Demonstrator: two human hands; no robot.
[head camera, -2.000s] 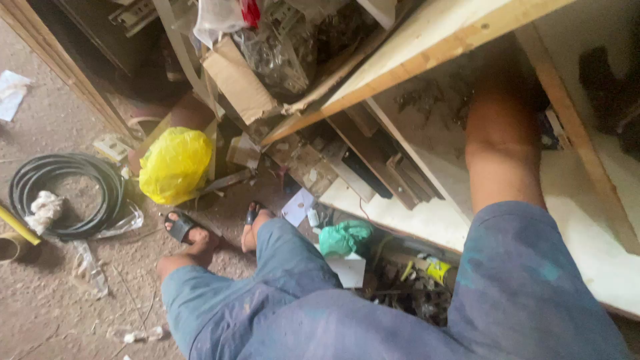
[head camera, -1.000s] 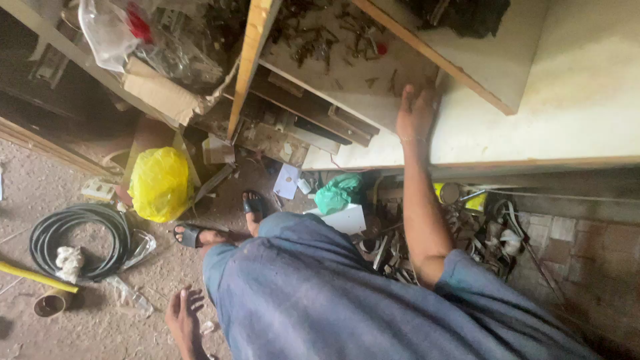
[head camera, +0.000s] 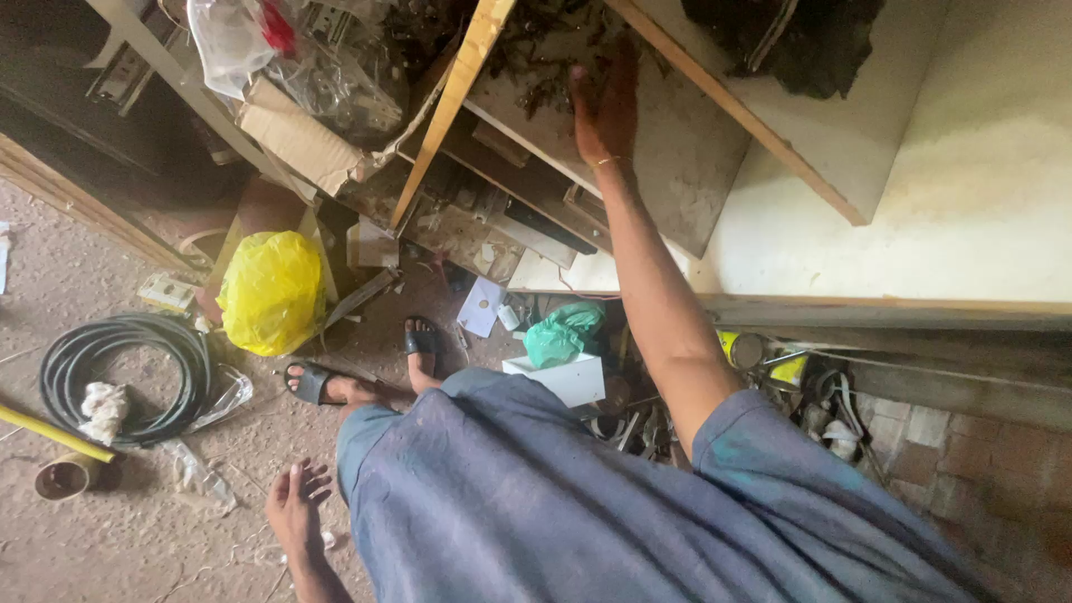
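My right hand (head camera: 607, 109) reaches into a shelf compartment, palm low over a dusty board (head camera: 687, 167). Its thumb stands apart from the fingers, which lie in shadow beside scattered small screws or similar hardware (head camera: 536, 79). Nothing shows in its grasp, and a thin bracelet circles the wrist. Down at the lower left, my left hand (head camera: 297, 498) hangs above the floor with loosely curled, separated fingers and holds nothing. Close by it are a clear plastic wrapper (head camera: 201, 477) and a coil of black hose or cable (head camera: 126, 377).
Wooden dividers (head camera: 737, 109) flank my right hand. A yellow plastic bag (head camera: 275, 293) sits near my sandalled feet. A green bag (head camera: 563, 335) rests on a white box (head camera: 569, 381) below the shelf edge. Cardboard (head camera: 297, 138) and clear bags fill the left compartment. A pipe piece (head camera: 65, 476) lies on the floor.
My right hand has moved from the board's near edge, where it was a second ago, farther in among the small hardware. My left hand stays low at the left.
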